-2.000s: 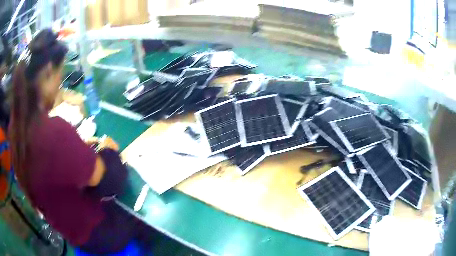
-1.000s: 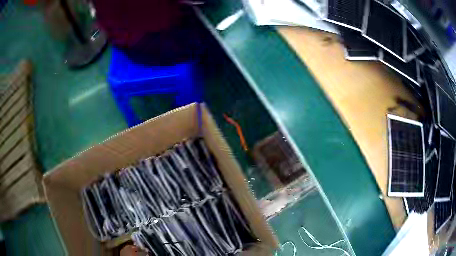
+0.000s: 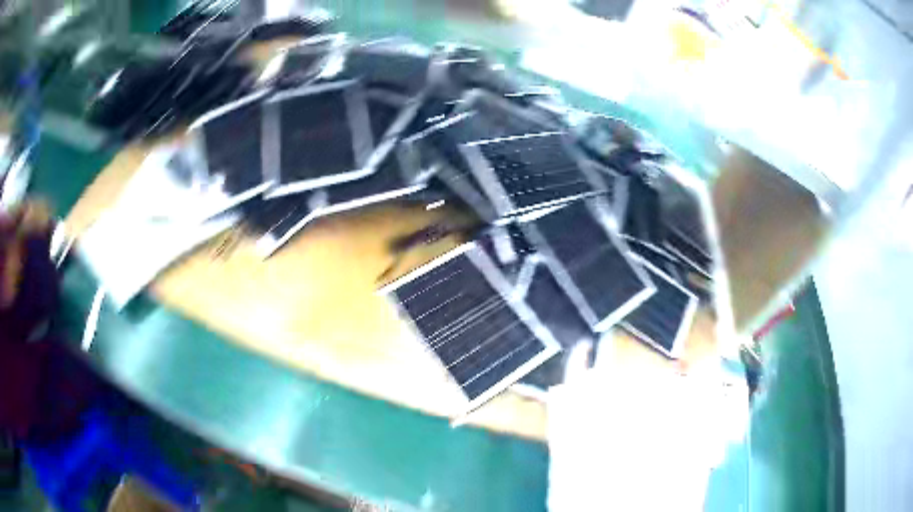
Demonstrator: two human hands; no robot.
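Solar panels, black with pale borders, lie heaped across the bench. The nearest panel lies tilted near the bench's front edge, with others overlapping behind it. Brown cardboard lies under the panels. A white sheet lies at the left of the cardboard. A bright white stack, washed out by glare, is at the bench's lower right. Neither of my hands is in the picture. The view is blurred.
The green bench edge curves across the front. A person's dark red sleeve and a blue stool are at the far left. A white shelf stands at the back. A brown cardboard piece stands at the right.
The view dropped to the open carton on the floor, then swung back up to the bench and now sits further right than at first. The nearest panels look unmoved on the bench.
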